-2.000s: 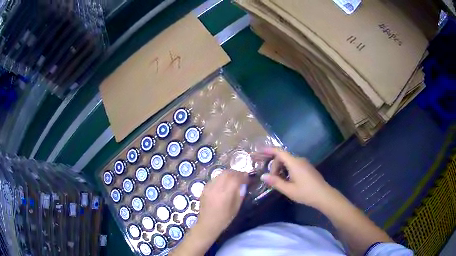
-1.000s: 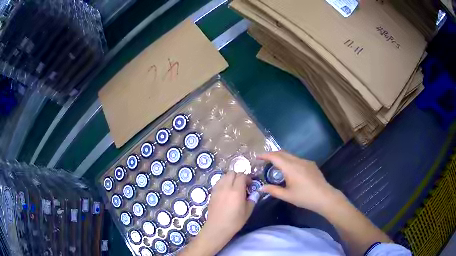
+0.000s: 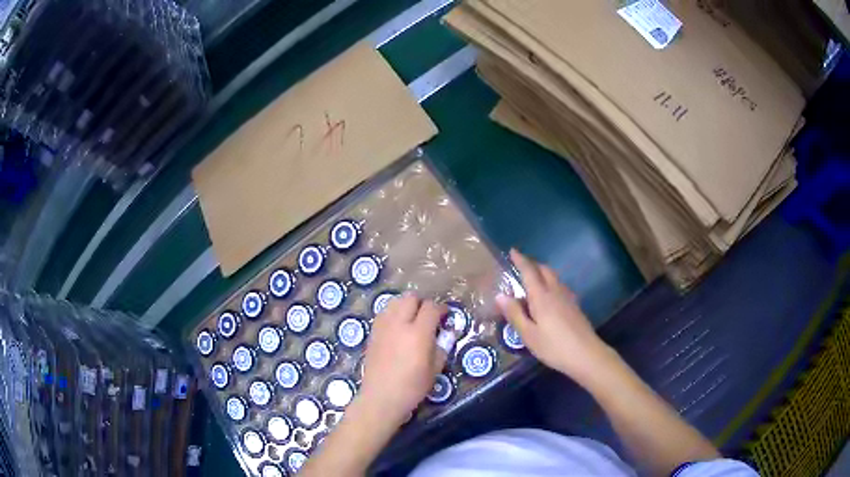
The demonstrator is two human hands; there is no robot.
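Note:
A clear moulded tray holds rows of round black components with bright ringed faces, such as this one. Its upper right pockets show empty. My left hand, with a white band on one finger, is over the tray with its fingertips against a round component; whether it grips it is hidden. My right hand is at the tray's right edge, thumb and index finger apart, with nothing seen between them. Another component sits just below its thumb. More components lie between my hands.
A loose cardboard sheet with red marks lies beyond the tray. A pile of marked cardboard sheets stands at right. Layered tray stacks stand at lower left and upper left. A yellow mesh is at lower right.
The component that was at my right fingers is no longer seen between them. More components show in the tray's near right part. My left hand has moved slightly left and up.

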